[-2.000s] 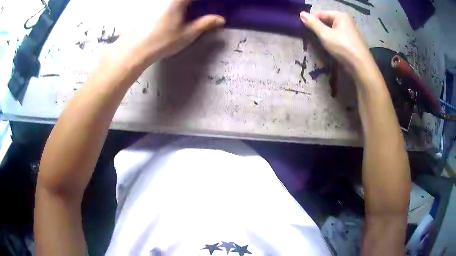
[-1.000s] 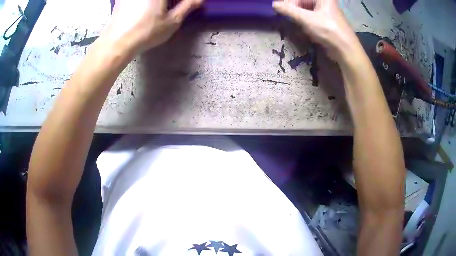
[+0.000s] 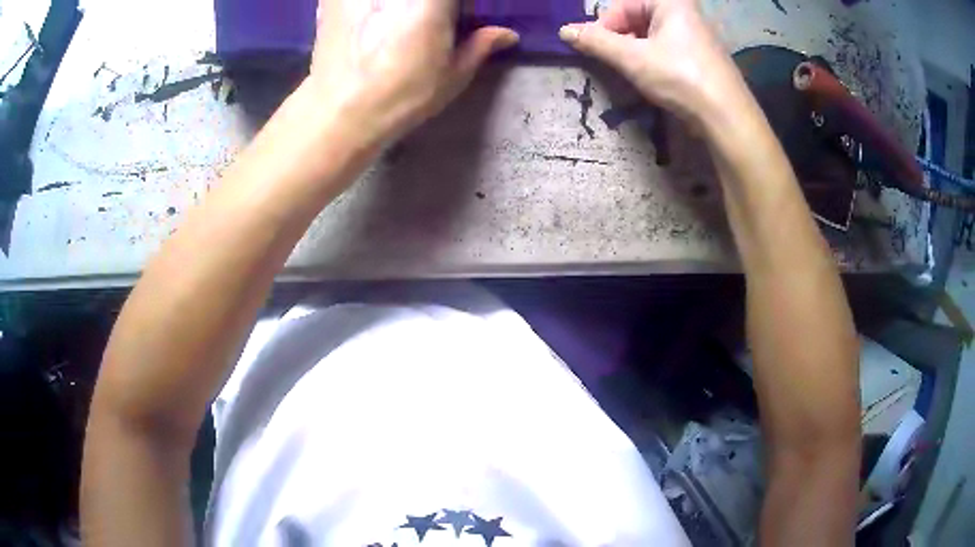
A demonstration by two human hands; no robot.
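Observation:
A purple fabric panel (image 3: 540, 24) lies at the top edge of the picture, on the stained pressing table (image 3: 449, 203). My left hand (image 3: 401, 48) is over its left part, with the thumb on the near edge. My right hand (image 3: 647, 43) pinches the panel's near right corner between thumb and finger. The panel's far part is cut off by the picture's edge. More purple cloth (image 3: 265, 27) shows to the left of my left hand. Whether it is the same piece is hidden.
A steam iron (image 3: 845, 118) with a red-orange handle stands right of my right forearm, its blue hose (image 3: 946, 176) running off right. Dark strips (image 3: 27, 118) lie along the far left. The table's front edge (image 3: 481, 272) runs before my body.
My left hand has moved right along the panel's near edge, and purple cloth now shows to its left. My right hand still holds the right corner. The view has shifted slightly.

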